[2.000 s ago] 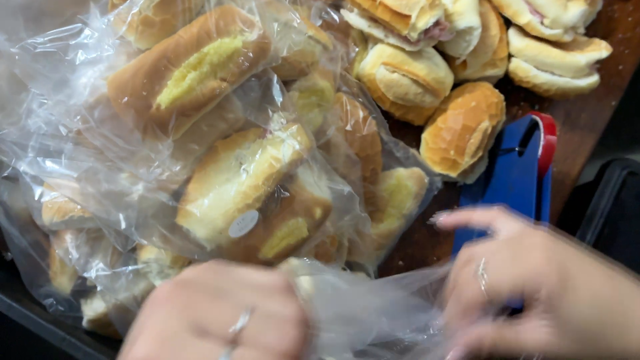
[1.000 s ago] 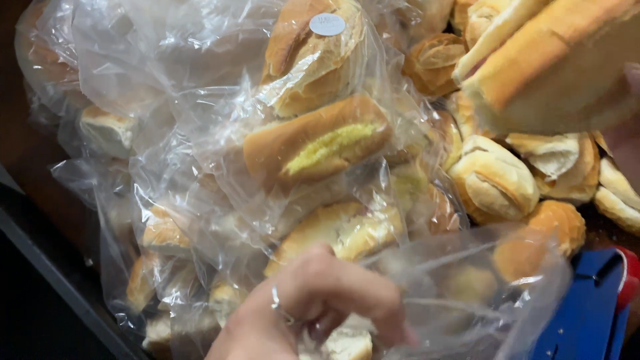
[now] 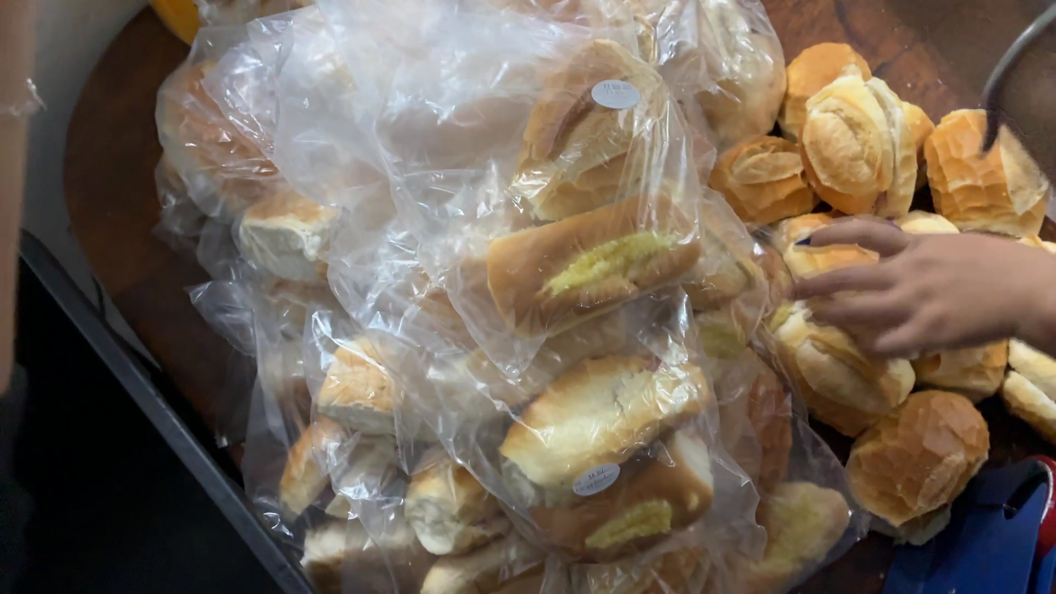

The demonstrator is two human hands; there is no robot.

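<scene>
My right hand (image 3: 932,285) comes in from the right edge, fingers apart over the small bread rolls (image 3: 916,485); no roll is plainly gripped. My left hand is out of view; a blurred forearm (image 3: 15,206) with a thin bracelet runs down the left edge. Clear plastic bags (image 3: 462,124) heaped across the middle hold bread pieces. Among them is a long bun (image 3: 594,264) with a yellow strip. Round stickers bearing writing lie on the plastic, one at the top (image 3: 615,94) and one lower down (image 3: 596,479).
The brown wooden table (image 3: 124,214) shows its rounded edge at left. A black object with a raised rim (image 3: 157,412) lies at lower left. At lower right is a blue object (image 3: 965,536) with a red edge. A grey cable (image 3: 1002,74) curves at upper right.
One second ago a hand lay on the plastic at bottom centre and a split bun was held up at upper right; neither shows there now. The right hand is now over the rolls.
</scene>
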